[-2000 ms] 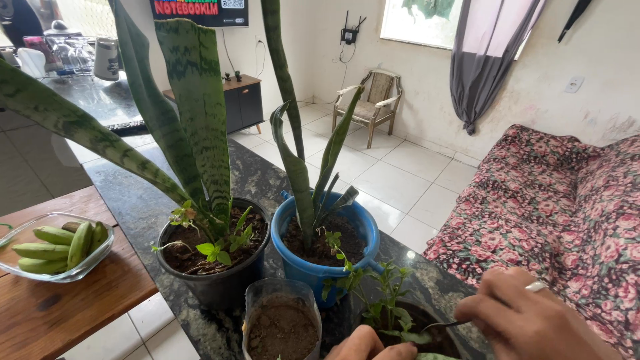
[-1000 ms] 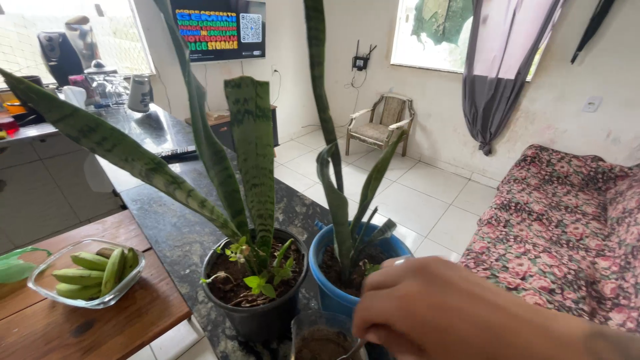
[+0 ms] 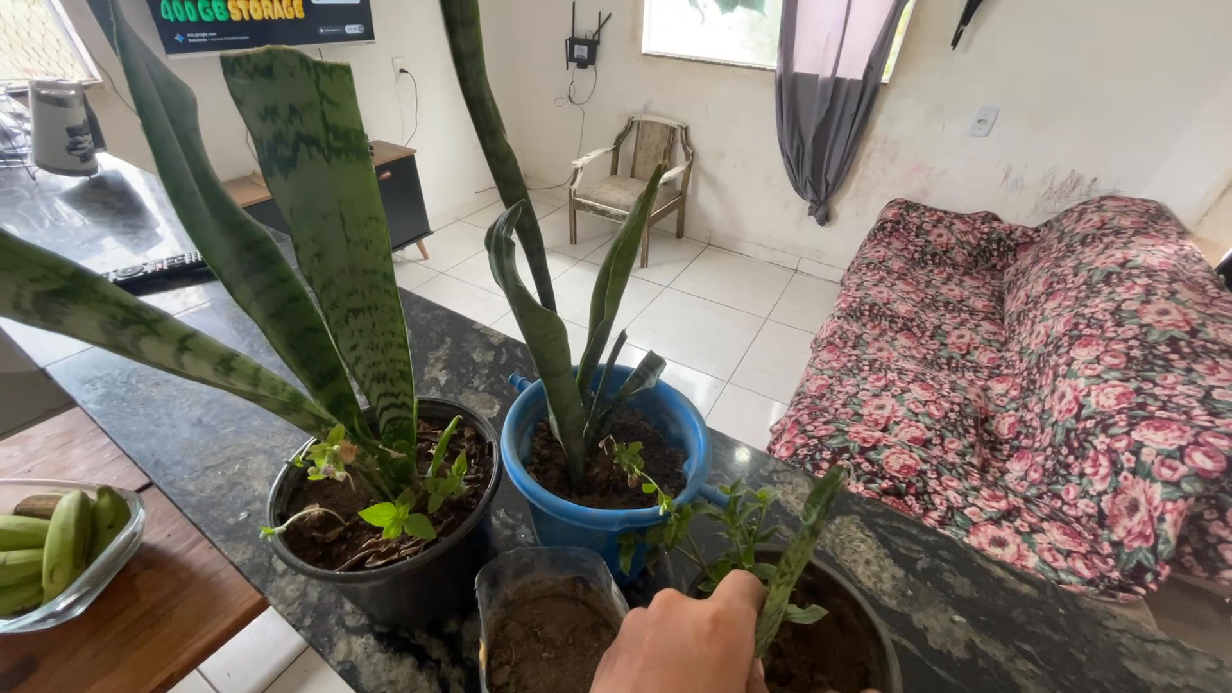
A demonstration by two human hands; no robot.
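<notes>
My left hand (image 3: 679,640) reaches in from the bottom edge, its fingers closed on the lower part of a short snake plant leaf (image 3: 804,553). The leaf leans over a dark pot (image 3: 881,616) of soil at the lower right, beside a small leafy plant (image 3: 736,515). My right hand is not clearly seen. Left of my left hand is a clear plastic container (image 3: 549,558) of soil. Behind it stands a blue pot (image 3: 602,525) with a snake plant (image 3: 553,356). A black pot (image 3: 385,587) holds a larger snake plant (image 3: 318,183) and small green sprouts.
The pots stand on a dark stone counter (image 3: 462,346). At the left, a glass dish (image 3: 115,577) of green bananas rests on a wooden surface (image 3: 164,616). Beyond are a wooden chair (image 3: 635,183) and a flower-patterned sofa cover (image 3: 924,404).
My right hand, over the plastic container a second ago, has left that spot. My left hand, hidden then, now holds an upright snake plant leaf at the dark pot. The view has shifted.
</notes>
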